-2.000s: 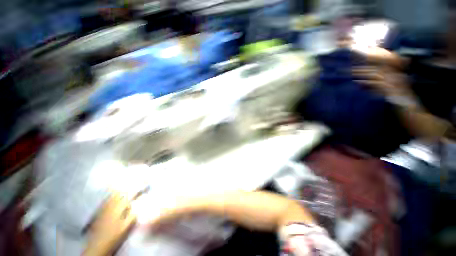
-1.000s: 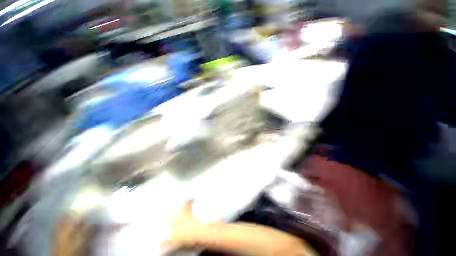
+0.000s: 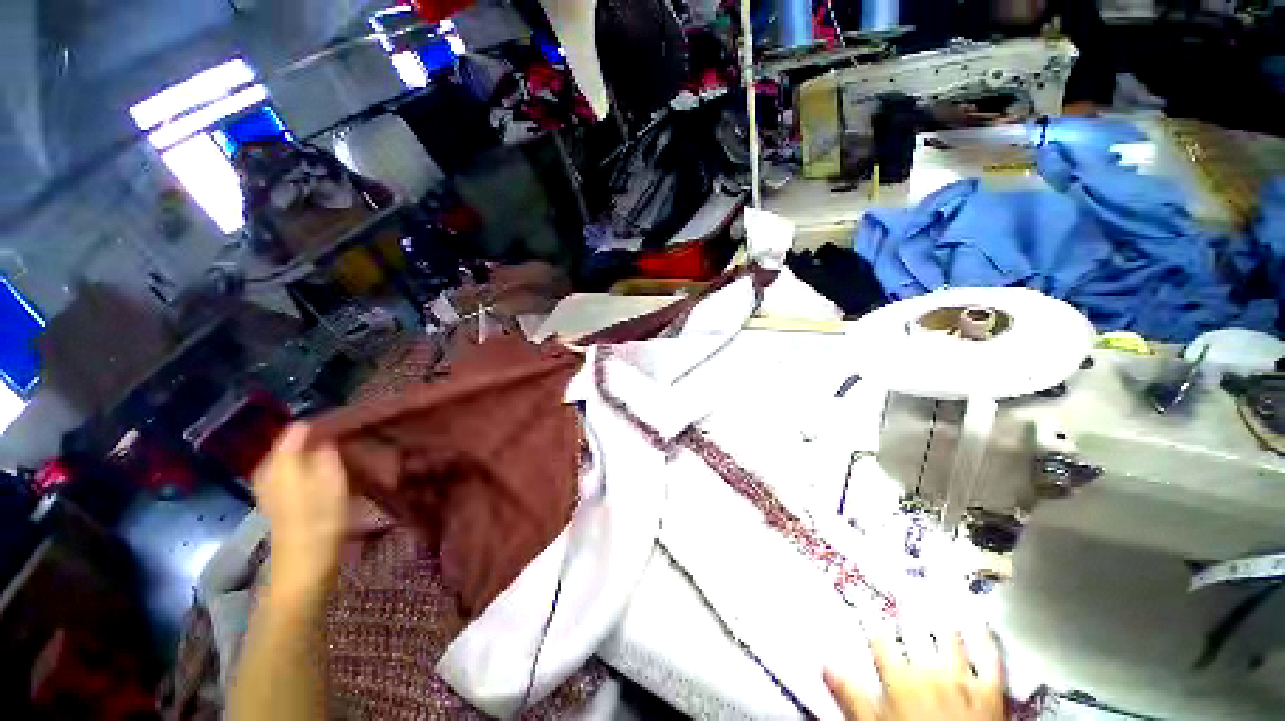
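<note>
My left hand point(image 3: 303, 493) is shut on the rust-brown lining point(image 3: 493, 465) and holds its edge raised at the left. My right hand point(image 3: 923, 683) lies spread on the white-backed garment piece point(image 3: 733, 592) at the bottom, near the machine head; its lower part is cut off by the frame edge. A frayed red speckled tweed edge point(image 3: 789, 521) runs along the white piece. Tweed shell fabric point(image 3: 381, 627) hangs below the lining. The needle area is partly hidden and unclear.
The cream-white sewing machine point(image 3: 1141, 521) stands at the right, with a white tape roll point(image 3: 1043, 345) on it. Blue fabric point(image 3: 1015, 233) lies behind, near another machine point(image 3: 937, 99). A thin upright pole point(image 3: 751, 113) stands at the back. Dark, cluttered workshop space is at the left.
The view has swung from a blurred scene with another person at the right to the machine and garment. My left hand now holds raised lining; my right hand lies flat on the garment.
</note>
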